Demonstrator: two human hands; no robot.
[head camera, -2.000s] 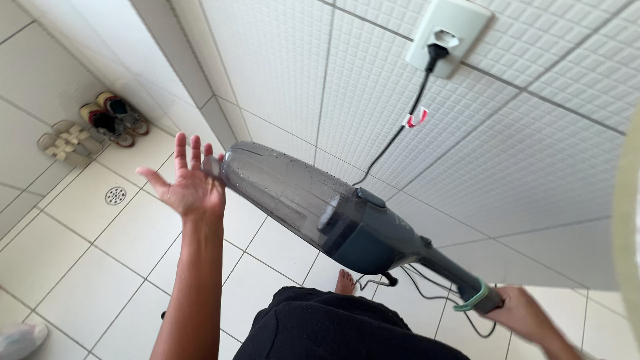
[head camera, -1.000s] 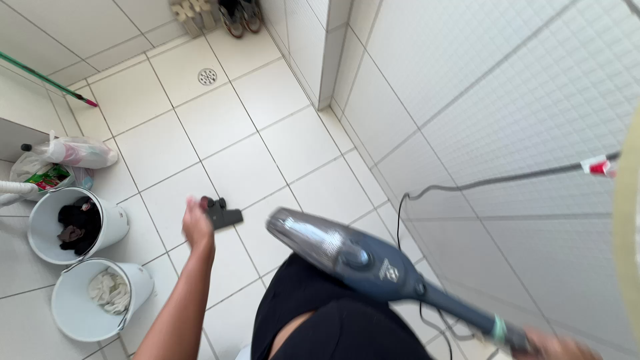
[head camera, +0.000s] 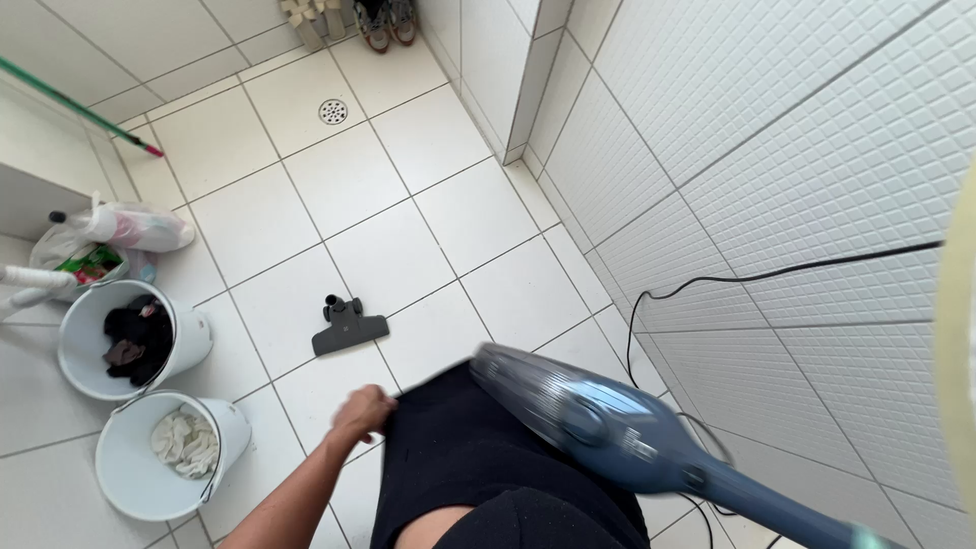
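A blue stick vacuum cleaner with a clear dust cup slants across the lower right, its nozzle end over my black clothing. Its handle runs out at the bottom right corner, and my right hand is out of sight. My left hand, blurred, has its fingers curled at the left edge of the black clothing; whether they grip the cloth cannot be told. A dark grey vacuum floor head lies detached on the white floor tiles, beyond my left hand. A black power cord hangs along the tiled wall.
At left stand a white bucket with dark cloths and another with white cloths. Beside them are plastic bags. A green pole leans at upper left. Sandals, sneakers and a floor drain are farther off.
The view has swung from the wall outlet to the floor. My left hand, open near the vacuum's nozzle at first, then over the floor head, is now beside my clothing. My right hand has left view.
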